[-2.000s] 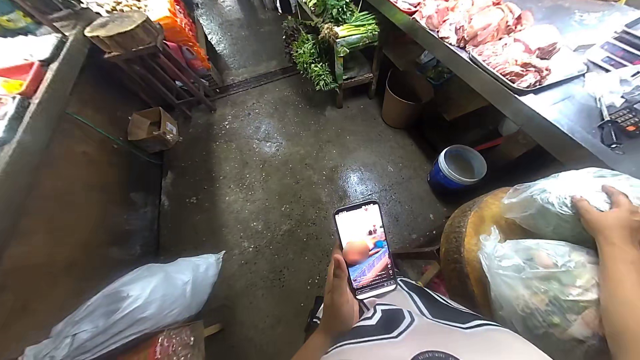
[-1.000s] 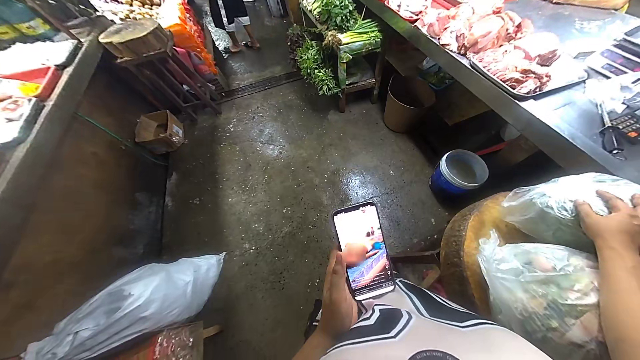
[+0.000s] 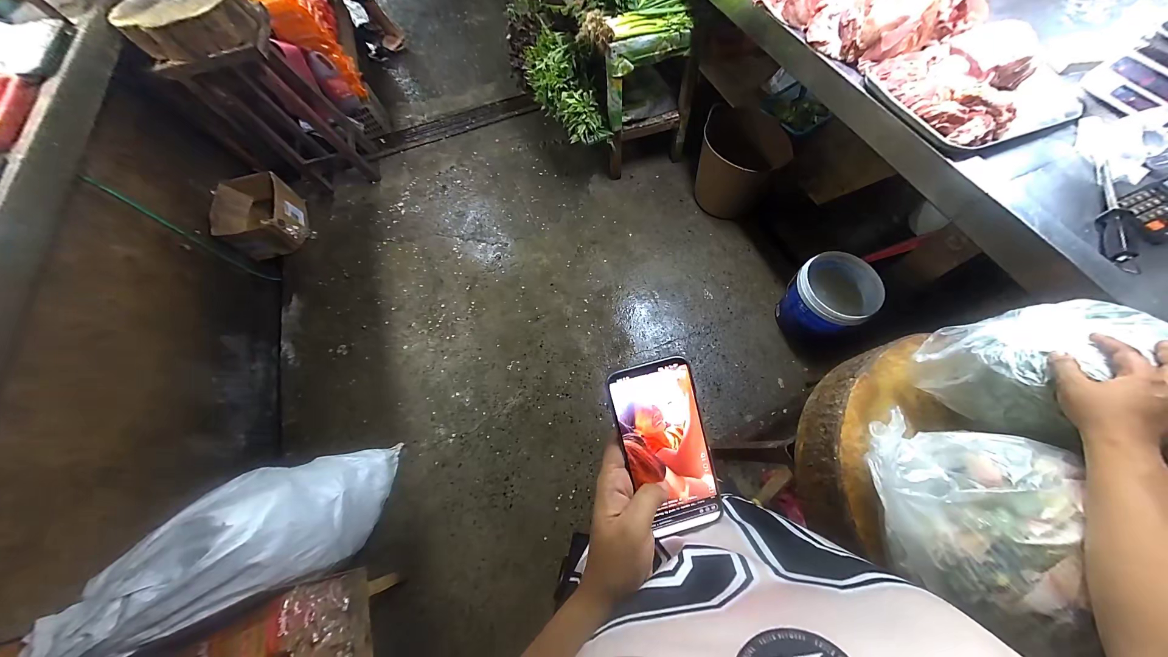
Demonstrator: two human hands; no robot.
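My left hand (image 3: pixel 625 525) holds a smartphone (image 3: pixel 664 443) upright near my lap, its thumb over the lower part of the lit screen. At the right, my right hand (image 3: pixel 1115 388) rests with spread fingers on a clear plastic bag (image 3: pixel 995 365) with greenish contents. A second clear plastic bag (image 3: pixel 985 511), holding what look like mixed vegetables, lies just below it, beside my right forearm. Both bags sit on a round wooden block (image 3: pixel 835 438).
Raw meat (image 3: pixel 949 100) lies on a metal counter (image 3: pixel 1022 214) at the upper right. Below stand a blue bucket (image 3: pixel 829 297) and a brown bin (image 3: pixel 741 164). Leafy greens (image 3: pixel 570 87) hang from a stand. Left are a cardboard box (image 3: pixel 260 214), a wooden stool (image 3: pixel 265 100) and a white sack (image 3: pixel 246 529).
My left thumb has moved onto the phone's screen, and the picture there has changed. My right hand stays on the bag. The person standing at the top a second ago now shows only in part.
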